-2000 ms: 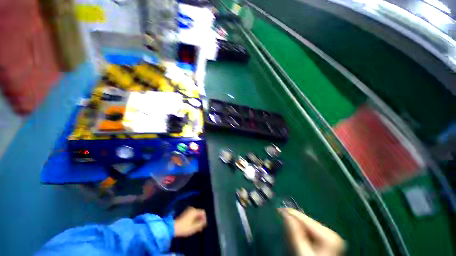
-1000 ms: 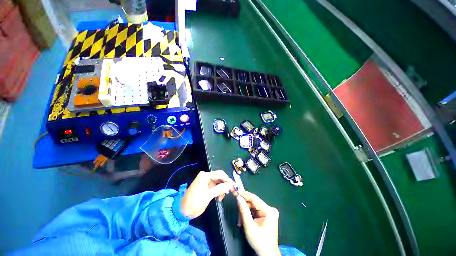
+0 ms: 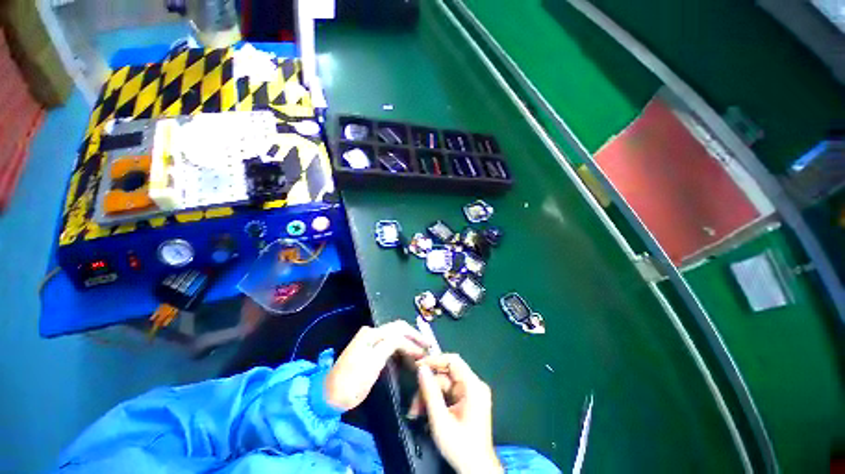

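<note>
My left hand [image 3: 372,363] and my right hand [image 3: 454,400] meet over the near edge of the green bench. Their fingertips are together at a small white strip [image 3: 427,334] that sticks up between them. What else they hold is hidden by the fingers. Just beyond them lies a loose pile of smartwatch housings [image 3: 439,260], small rounded squares with dark rims and pale centres. One housing with a dangling flex [image 3: 520,313] lies apart to the right of the pile. Thin silver tweezers [image 3: 584,433] lie at the right near edge of the view.
A black compartment tray [image 3: 422,157] with two rows of pockets holding thin shiny parts lies behind the pile. The blue press [image 3: 199,243] stands left, with a fixture plate [image 3: 208,162], an orange jig [image 3: 130,185] and a transparent curved piece [image 3: 285,278] at its front. A metal rail runs along the right.
Since the first frame my hands have come together at the bench edge. Over the last second they stay together, and the view has shifted slightly. The tweezers now lie at the right.
</note>
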